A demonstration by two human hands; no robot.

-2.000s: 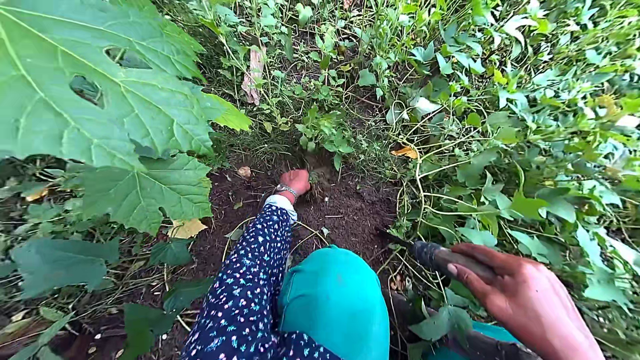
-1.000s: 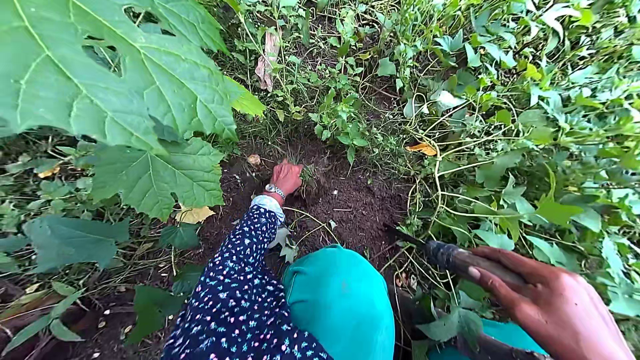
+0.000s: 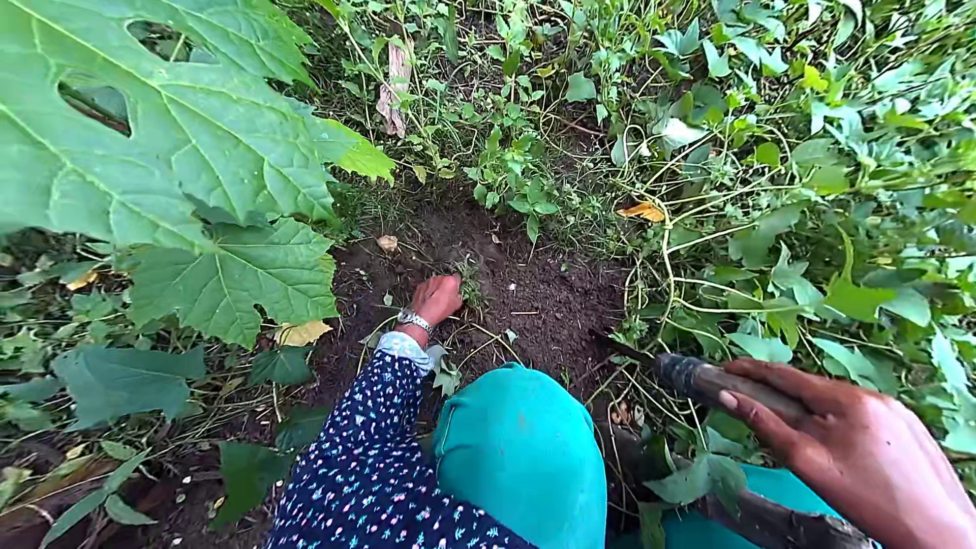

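Note:
My left hand [image 3: 437, 300], with a metal-banded watch at its wrist, is closed on a tuft of weeds [image 3: 471, 284] low over the dark bare soil [image 3: 560, 305]. Green leaves stick out on the right of that fist. My right hand [image 3: 831, 427] grips the wooden handle [image 3: 732, 390] of a hand tool, which has a dark wrapping at its front end. A thin dark blade [image 3: 625, 348] runs from the handle toward the soil; its tip is hard to make out, so the kind of tool cannot be told.
Large lobed leaves [image 3: 221, 137] hang at the upper left. Leafy vines [image 3: 854, 252] spread over the right side. Small weeds [image 3: 518, 179] stand beyond the soil patch. My knee in teal cloth [image 3: 522, 450] is at the bottom centre, with a woody stem [image 3: 778, 522] at its right.
My left hand has come back toward my knee from the weeds at the far edge of the soil, with a tuft in it. My right hand still holds the tool.

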